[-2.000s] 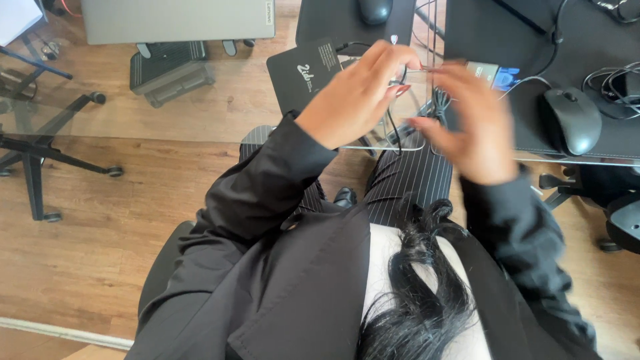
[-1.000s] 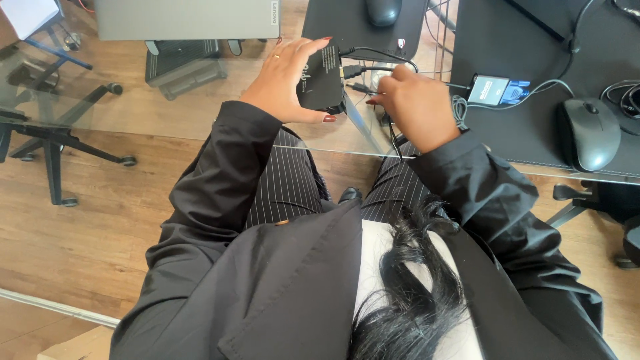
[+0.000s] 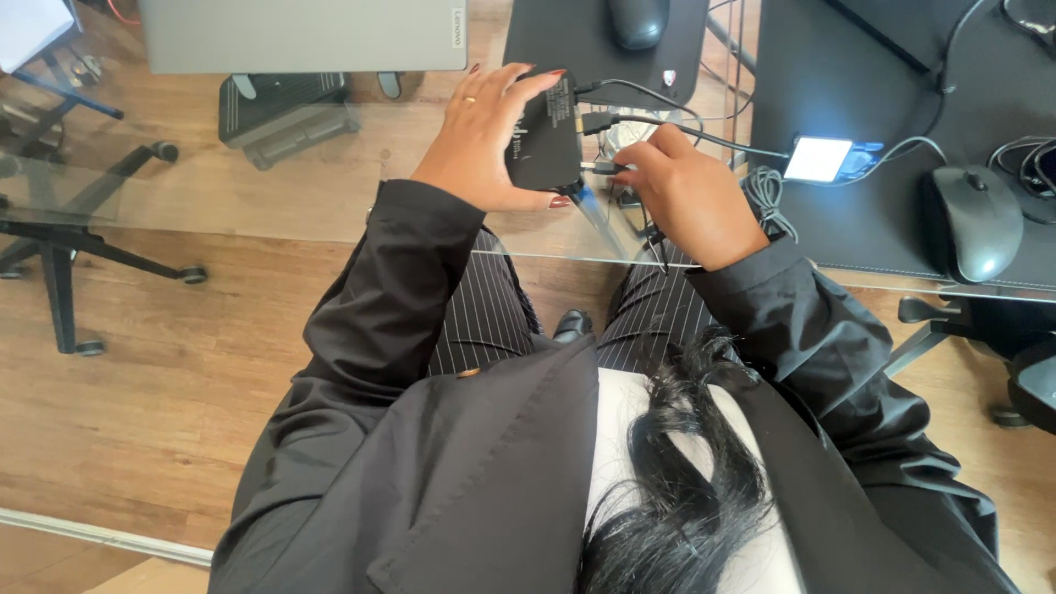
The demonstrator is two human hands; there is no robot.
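My left hand (image 3: 487, 136) holds a small flat black electronic box (image 3: 544, 136) by its edges, thumb at the near side and fingers at the far side. A thin black cable (image 3: 652, 87) and a thicker black video-type plug (image 3: 601, 122) are in the box's right side. Between the fingertips of my right hand (image 3: 689, 186) is a black cable plug (image 3: 606, 167), its metal end at the box's near right corner. Whether that end is inside a port, I cannot tell. The thicker cable runs to a white and blue adapter (image 3: 817, 159).
Both hands are over a glass desk (image 3: 396, 239). A grey Lenovo laptop (image 3: 305, 37) lies at the back left. One black mouse (image 3: 639, 21) rests on a mat (image 3: 536, 37), another mouse (image 3: 978, 223) on the right mat (image 3: 874, 223). A coiled grey cable (image 3: 767, 198) lies beside my right wrist.
Two seconds ago the box lay on the desk and both hands were raised near each other. My left hand then took hold of it. Since one second ago, my right hand's plug has come to the box's side.
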